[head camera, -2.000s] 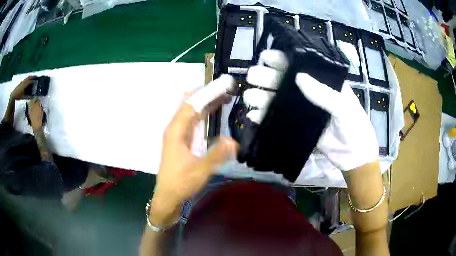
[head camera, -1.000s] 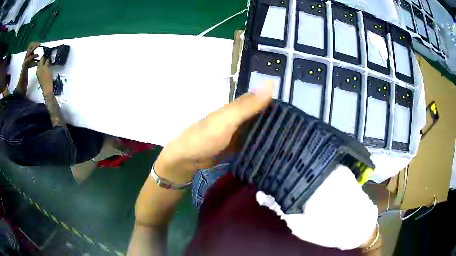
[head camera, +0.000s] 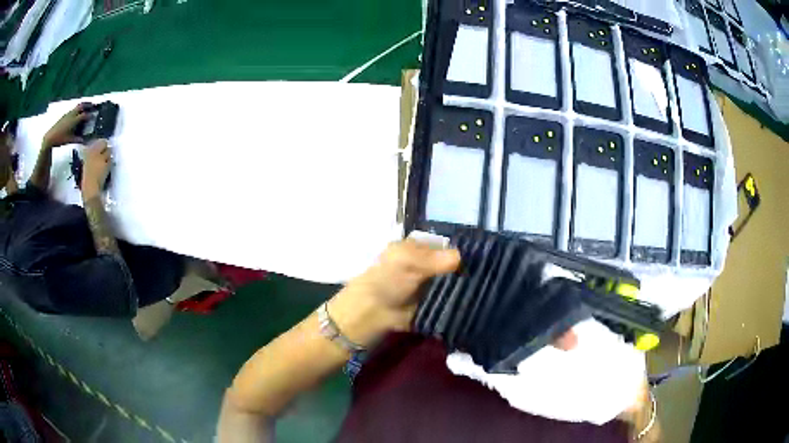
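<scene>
A stack of black housings (head camera: 493, 298) is held between both hands at the lower middle, in front of the tray. My bare left hand (head camera: 415, 277) grips its left end. My gloved right hand (head camera: 575, 372) holds it from below at the right. Two housings at the right side stand apart from the rest, with yellow patches at their ends. The black tray (head camera: 496, 138) holds two rows of housings with yellow dots, over white sheet. The right fingers are mostly hidden, but one bare-looking fingertip shows.
Cardboard (head camera: 757, 242) lies at right with a single housing (head camera: 746, 203) on it. Another tray (head camera: 727, 39) is at the far right. A person (head camera: 65, 251) sits at left, holding a dark part. The white table surface (head camera: 251, 182) lies between.
The stack was upright across my gloved hand, then turned ribbed edges up. Since the last frame, housings at its right side have spread apart, and my left hand has closed on its left end.
</scene>
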